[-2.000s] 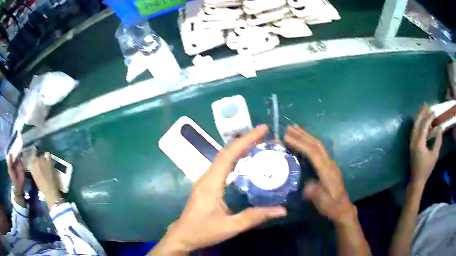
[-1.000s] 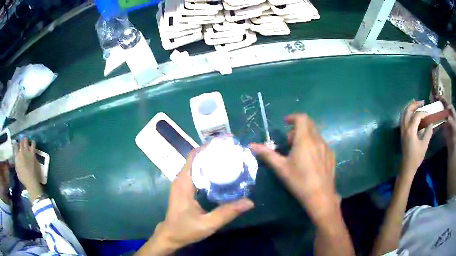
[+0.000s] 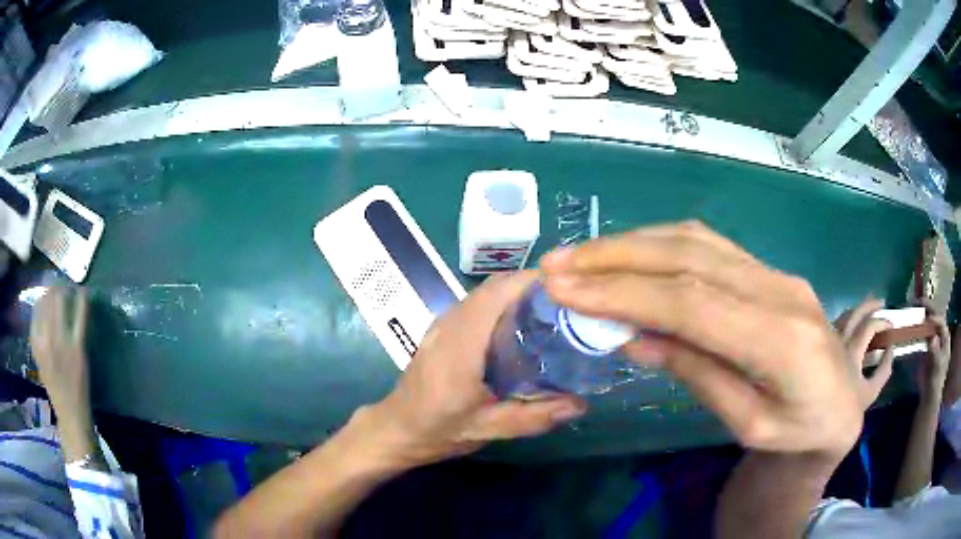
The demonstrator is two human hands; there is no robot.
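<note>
My left hand (image 3: 453,368) is closed around a clear bluish plastic bottle (image 3: 537,353) held above the bench. My right hand (image 3: 717,316) is over the bottle's top, its fingers at the white cap (image 3: 596,331). The white square dispenser (image 3: 498,223) with its round top and red print stands upright on the green bench beyond the hands. A white front cover (image 3: 369,258) with a dark oval window and a dotted grille lies to its left, its near end partly behind my left hand. A thin pale straw (image 3: 593,216) shows beyond my right hand, partly hidden.
A pale metal rail (image 3: 263,114) runs along the far edge, with stacked covers (image 3: 569,42) beyond it and a post at right. A clear plastic bag (image 3: 327,15) and a puffy white bag (image 3: 111,55) are at far left. Other people's hands are at both sides, with covers.
The bottle has tilted, so its side now shows. My right hand has moved from the bench beside it onto its cap. The view has shifted; the neighbour's hand at left has left the small cover.
</note>
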